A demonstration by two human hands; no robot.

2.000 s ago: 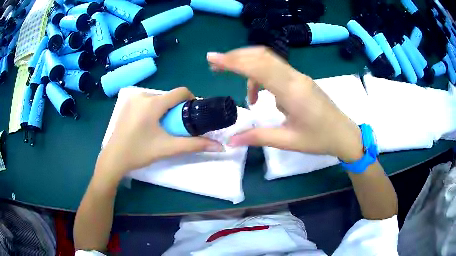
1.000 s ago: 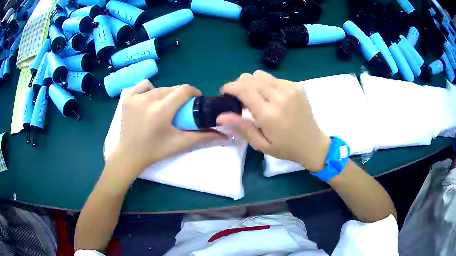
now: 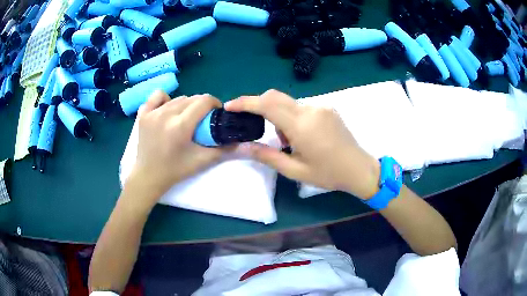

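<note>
A light-blue body (image 3: 204, 129) with a black ribbed cap (image 3: 238, 126) on its end lies sideways above a white pad. My left hand (image 3: 173, 139) wraps around the blue body, and most of the body is hidden in the palm. My right hand (image 3: 300, 139) has its index finger on the top of the black cap and its thumb at the cap's lower side. It wears a blue wristband (image 3: 390, 182). The cap's open end faces right.
White pads (image 3: 216, 193) lie along the near table edge, more of them (image 3: 456, 124) at right. Blue bodies (image 3: 149, 92) are heaped at left, with a printed sheet (image 3: 43, 49). Black caps (image 3: 306, 60) and more blue bodies (image 3: 407, 43) lie at back right.
My right hand came in from the right and closed on the black cap. In the last second its fingers shifted left to the cap's edges, showing more of the cap. The view shifted slightly.
</note>
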